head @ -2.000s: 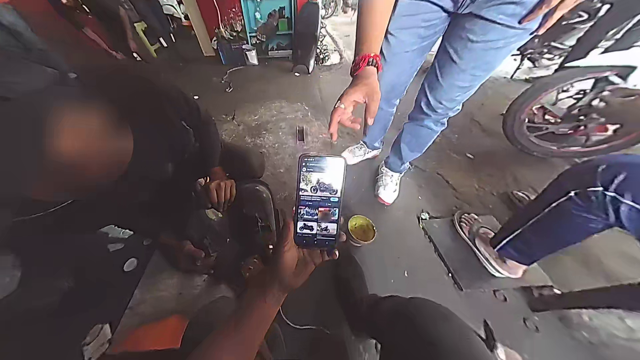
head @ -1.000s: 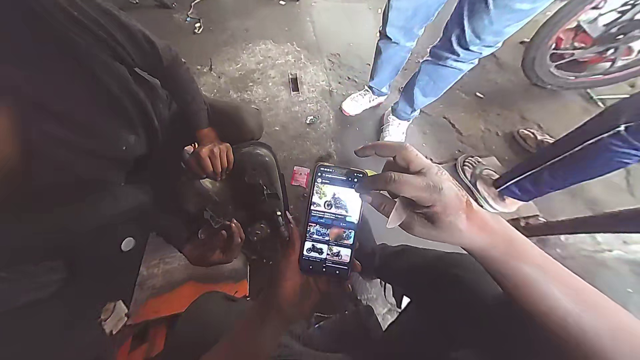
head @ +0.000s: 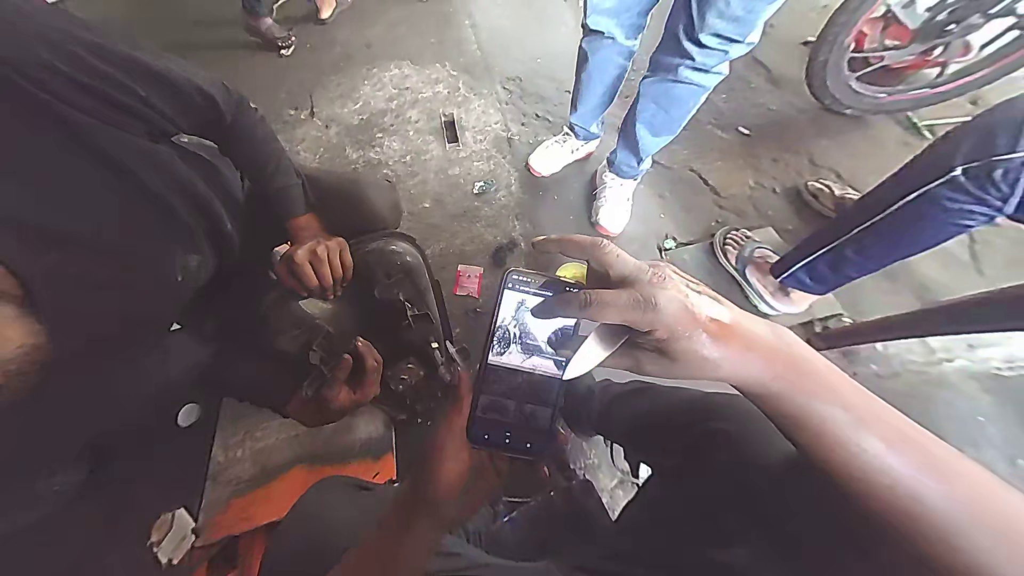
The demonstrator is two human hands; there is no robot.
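Observation:
My left hand (head: 456, 480), dim and blurred, holds a smartphone (head: 516, 400) upright from below. Its lit screen shows an enlarged motorcycle picture above a darkened part. From the right, my right hand (head: 680, 320) reaches over the phone, index finger and thumb spread across the upper screen. Out of its curled lower fingers sticks a flat, pale, pointed blade-like piece (head: 596, 350); its other end is hidden in the hand. Whether a fingertip touches the glass cannot be told. Left of the phone lies a dark, grimy metal engine cover or similar casing (head: 400, 288).
A co-worker's hands (head: 320, 268) are at the casing. A red packet (head: 468, 281) and a partly hidden yellow tub (head: 571, 272) are by the phone. Standing people's white shoes (head: 614, 200) and sandalled foot (head: 752, 268), a motorcycle wheel (head: 848, 72) and an orange-edged board (head: 296, 472) surround the spot.
My right hand, out of view two seconds ago, has come in over the phone. The screen has gone from several pictures to one enlarged motorcycle. The standing person's pointing hand has left the view, which has tilted down.

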